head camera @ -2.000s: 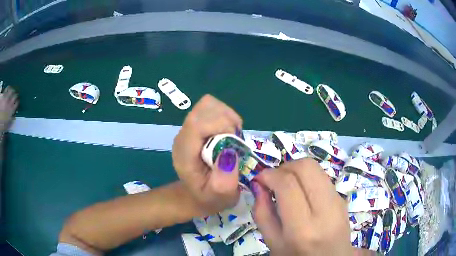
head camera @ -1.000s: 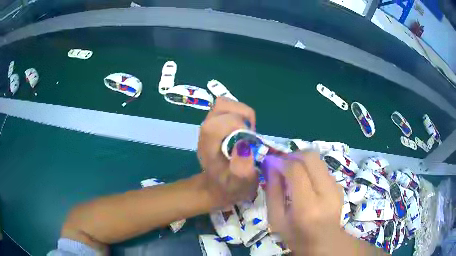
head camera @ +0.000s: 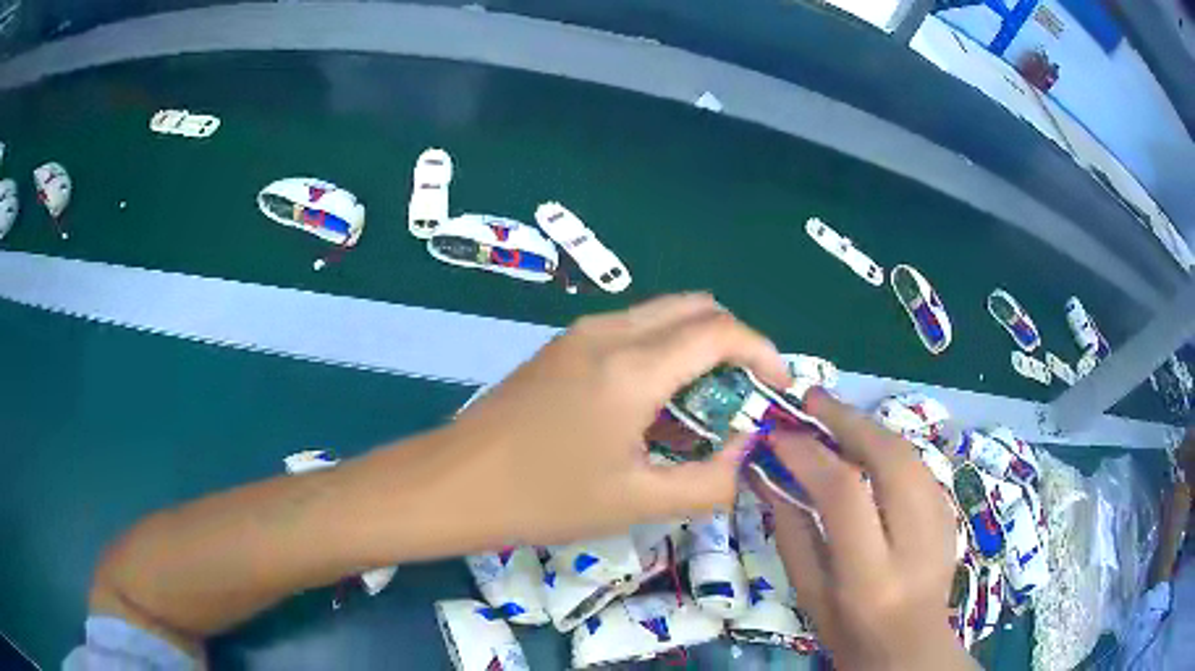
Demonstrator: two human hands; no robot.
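Observation:
My left hand (head camera: 629,406) holds a white housing shell with its open side showing. A green circuit board (head camera: 718,397) shows inside the shell, with a pale connector (head camera: 751,413) at its edge. My right hand (head camera: 872,524) grips the other end of the shell, its fingertips at red and dark wires and a blue part beside the connector. The fingers hide much of the shell.
A pile of printed shells (head camera: 649,627) lies under and right of my hands. Shells (head camera: 495,249) and flat covers (head camera: 583,245) lie on the green belt beyond the metal rail (head camera: 262,312). A clear plastic bag (head camera: 1114,551) lies at the right, beside part of another person.
My left hand has turned and now wraps the shell from the left, its purple thumbnail no longer showing. Both hands and the shell have moved slightly right. The view has shifted a little.

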